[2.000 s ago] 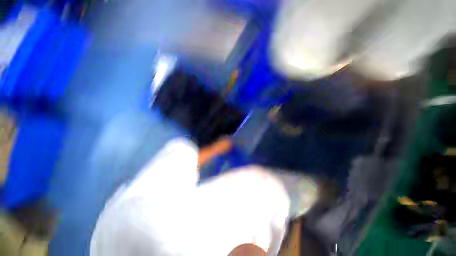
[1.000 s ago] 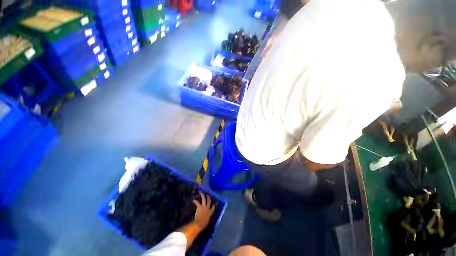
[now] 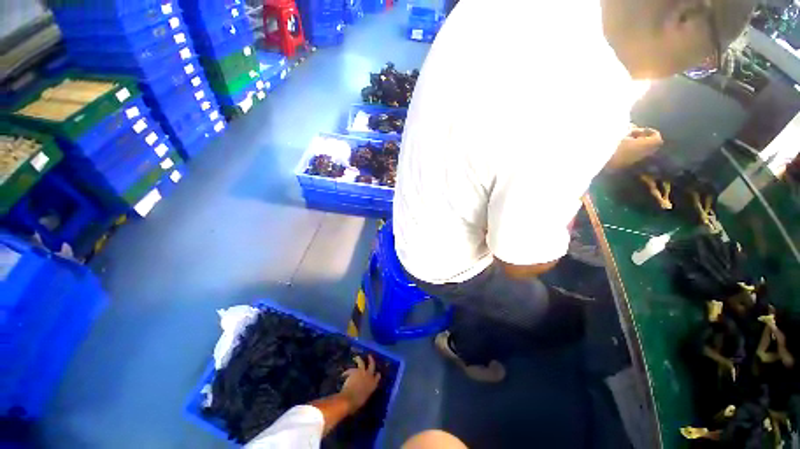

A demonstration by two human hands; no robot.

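Note:
A shallow blue crate [image 3: 396, 386] on the floor holds a heap of black ragged pieces [image 3: 272, 368], with white crumpled liner [image 3: 234, 329] at its far left corner. My left hand [image 3: 358, 386], bare, with a white sleeve, lies on the pieces near the crate's right side. Its fingers are somewhat spread and bent, with the tips among the black pieces; whether they grip one cannot be told. My right hand is out of the picture.
A person in a white top [image 3: 500, 149] sits on a blue stool [image 3: 399, 298] at the green bench [image 3: 623, 250], with black-and-tan figure parts [image 3: 737, 351] and a white bottle [image 3: 651, 249]. Filled crates [image 3: 346, 197] stand beyond; stacked crates [image 3: 132, 158] stand left.
The view was blurred at first, then cleared with my left hand in the crate. Since one second ago the hand has stayed at the crate's right side and its fingers have shifted slightly.

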